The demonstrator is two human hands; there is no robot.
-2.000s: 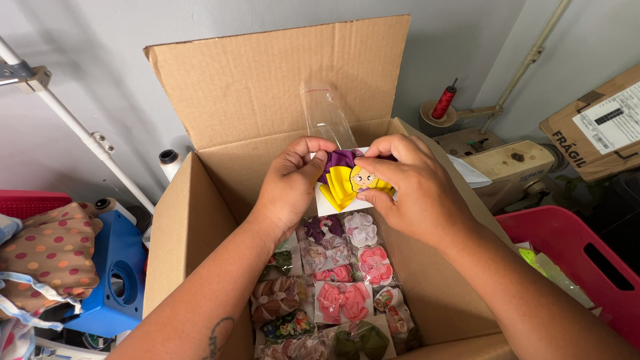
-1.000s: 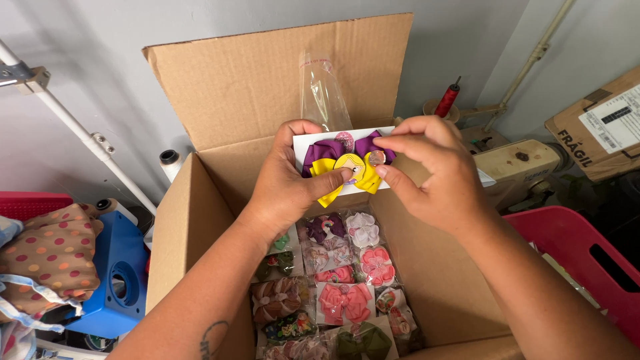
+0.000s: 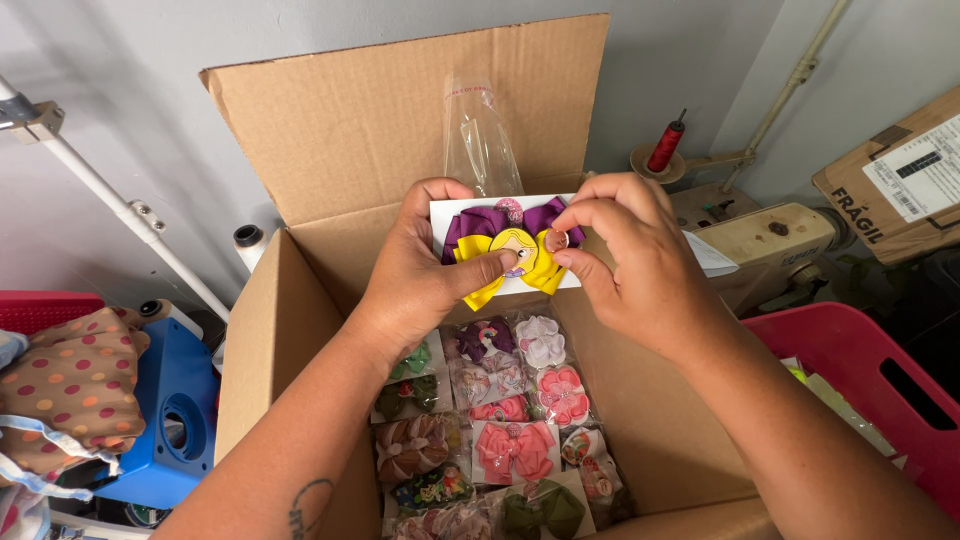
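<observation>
My left hand [image 3: 442, 262] grips the left side of a white card bearing a purple and yellow ribbon hair bow [image 3: 472, 244], its thumb over the doll-face piece at the bow's centre. My right hand [image 3: 622, 255] pinches a small round pinkish-brown tag [image 3: 556, 241] between thumb and forefinger at the bow's right loops. The card is above an open cardboard box [image 3: 292, 300]. Lower in the box lie several bagged bows on cards, among them a coral pink bow [image 3: 516, 451], a dark green bow [image 3: 544, 516] and a white flower bow [image 3: 540, 341]. A clear plastic bag [image 3: 480, 142] leans on the raised flap.
To the right stand a sewing machine [image 3: 780, 232], a spool of red thread [image 3: 666, 146], a red plastic basket [image 3: 840, 330] and a taped carton [image 3: 892, 187] bearing writing. At left are a blue plastic part [image 3: 169, 397], polka-dot fabric [image 3: 75, 382] and a white metal pole [image 3: 120, 202].
The card was partly hidden by my hands two seconds ago and now shows more of its face. My right fingers have closed on the round tag.
</observation>
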